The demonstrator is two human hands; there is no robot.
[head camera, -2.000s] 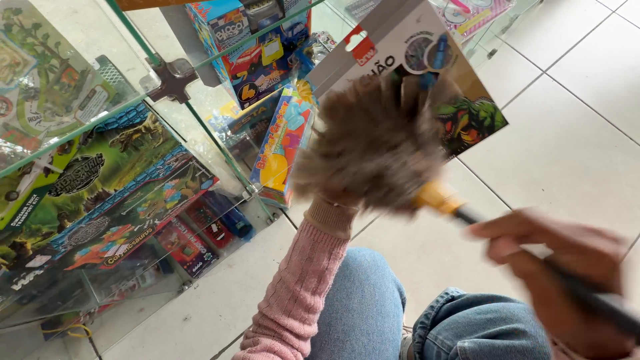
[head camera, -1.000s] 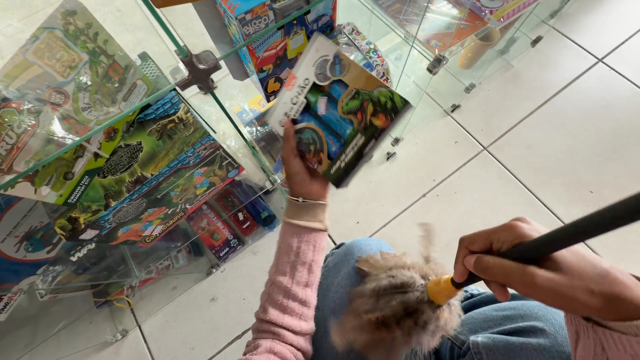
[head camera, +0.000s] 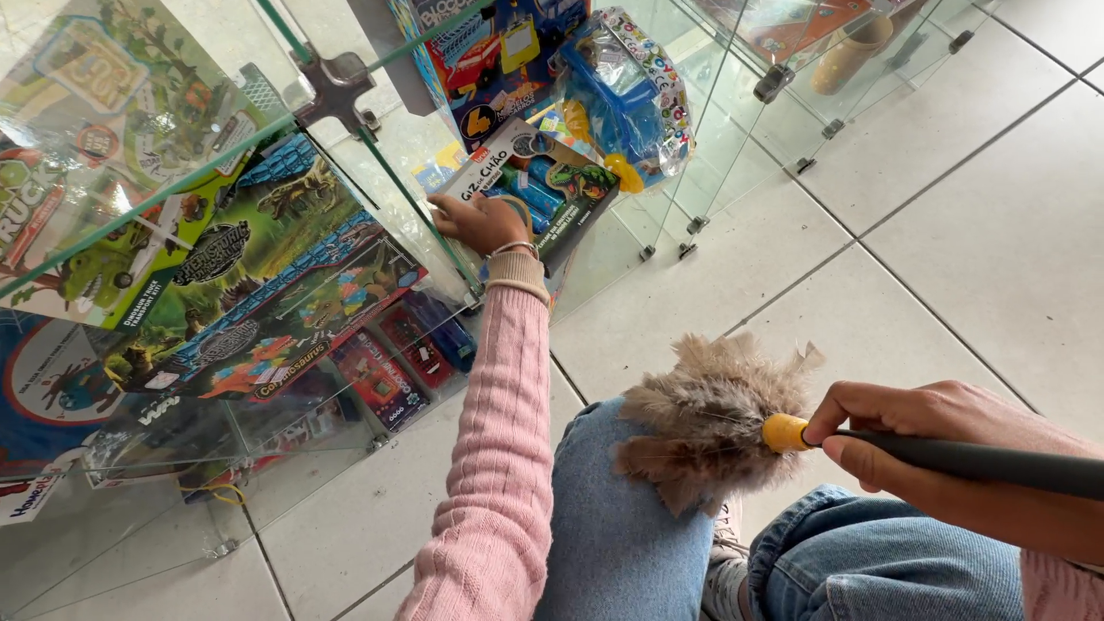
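A boxed set of sidewalk chalk (head camera: 552, 185) with a dinosaur picture lies tilted inside the glass display shelving, near the building-block box. My left hand (head camera: 485, 226) is at its lower left side, with the fingers over the box's edge; whether they grip it is unclear. In my right hand (head camera: 888, 431) is the dark handle of a feather duster (head camera: 716, 414), held close to its yellow collar. The duster's brown feathers rest over my jeans at the knee.
Glass panes with dark corner connectors (head camera: 335, 93) surround my left arm. A building-block box (head camera: 504, 65) and a bagged blue toy (head camera: 625, 95) stand behind the chalk. Dinosaur toy boxes (head camera: 293, 250) fill the left shelves. A tan cup (head camera: 854, 53) is at the upper right.
The chalk box, held up in front of the shelf before, has moved up and back among the shelved toys with my left hand. The duster has come down from the box to my knee.
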